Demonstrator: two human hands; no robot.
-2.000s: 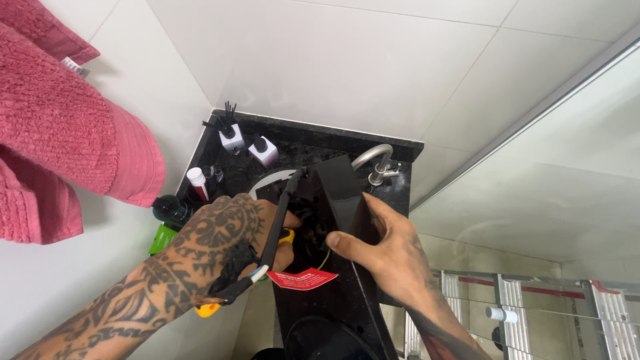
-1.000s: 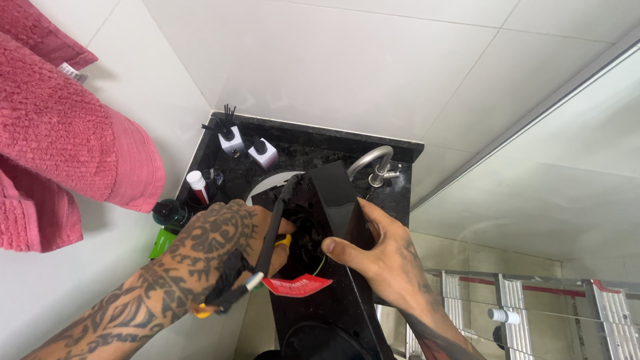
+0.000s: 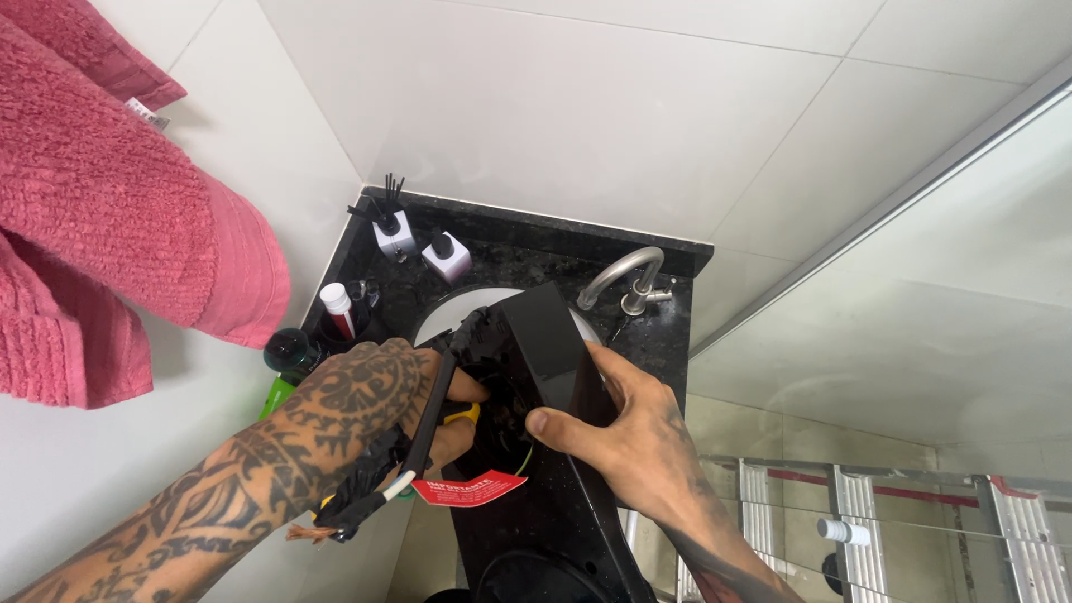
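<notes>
A glossy black box-shaped housing with round openings is held tilted over the basin. My right hand grips its right side, thumb on the near edge of the upper opening. At that opening, my left hand has its fingers around a tool with a yellow handle; the tool's working end is hidden. A black-sheathed cable runs down past the left fingers to a taped part with bare copper strands. A red printed tag hangs below the opening, near a thin green-yellow wire.
Behind the housing are a white basin, a curved metal faucet and a black stone counter. A reed diffuser, a dispenser and bottles stand at left. Pink towels hang upper left; an aluminium ladder is at lower right.
Both hands have stayed at the housing. The red tag and the hanging cable have shifted slightly, and the housing's tilt has changed a little.
</notes>
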